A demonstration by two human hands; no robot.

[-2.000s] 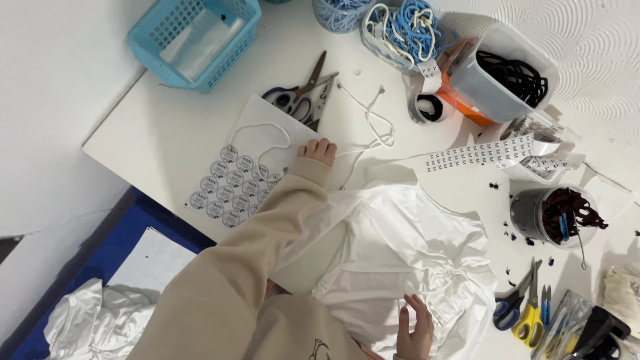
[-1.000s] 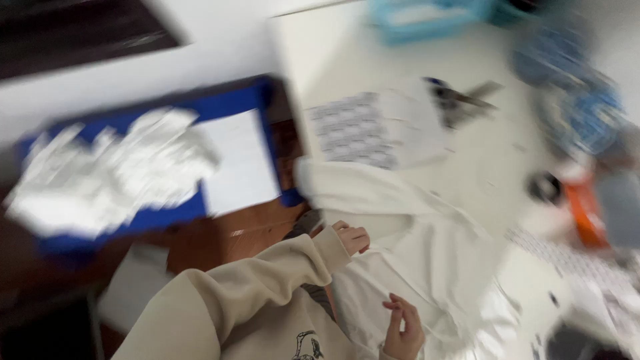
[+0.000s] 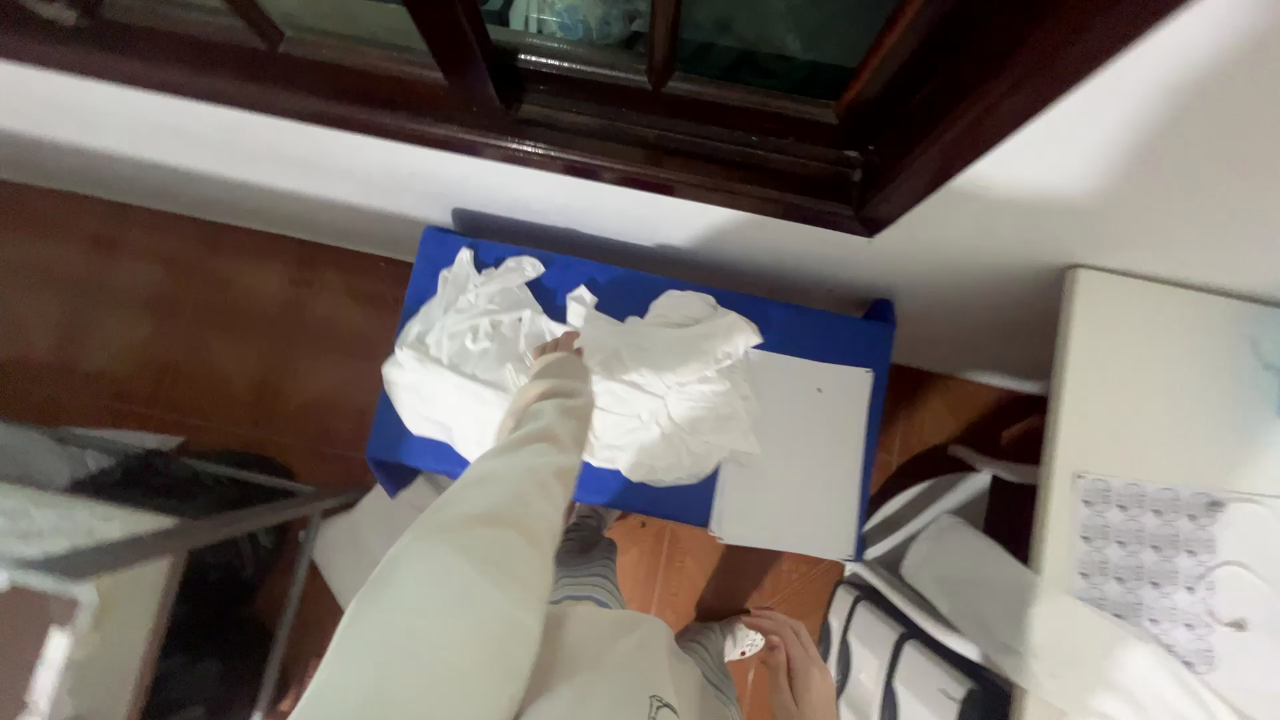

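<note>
My left hand (image 3: 560, 346) reaches between a thin white plastic bag (image 3: 470, 335) and a crumpled pile of white fabric (image 3: 670, 400), both on a blue cloth-covered surface (image 3: 620, 488). Its fingertips are partly hidden, so a hold cannot be made out. Low in the view, my right hand (image 3: 795, 665) hangs beside my striped trouser leg. A small white thing with dark and red marks (image 3: 743, 640) shows by its fingers; whether it is held is unclear. At the right, a white garment (image 3: 1130, 655) lies over the edge of a white table (image 3: 1150, 370).
A stack of white sheets (image 3: 800, 455) lies on the blue surface's right part. A printed sheet of round labels (image 3: 1145, 550) is on the white table. Near it stands a white chair (image 3: 925, 520). A metal-framed rack (image 3: 200, 530) is at lower left, a dark wooden window frame (image 3: 680, 160) above.
The view has swung from the white table to the blue surface. My left hand has gone from the white garment to the white piles; my right hand has left the garment and is low by my leg.
</note>
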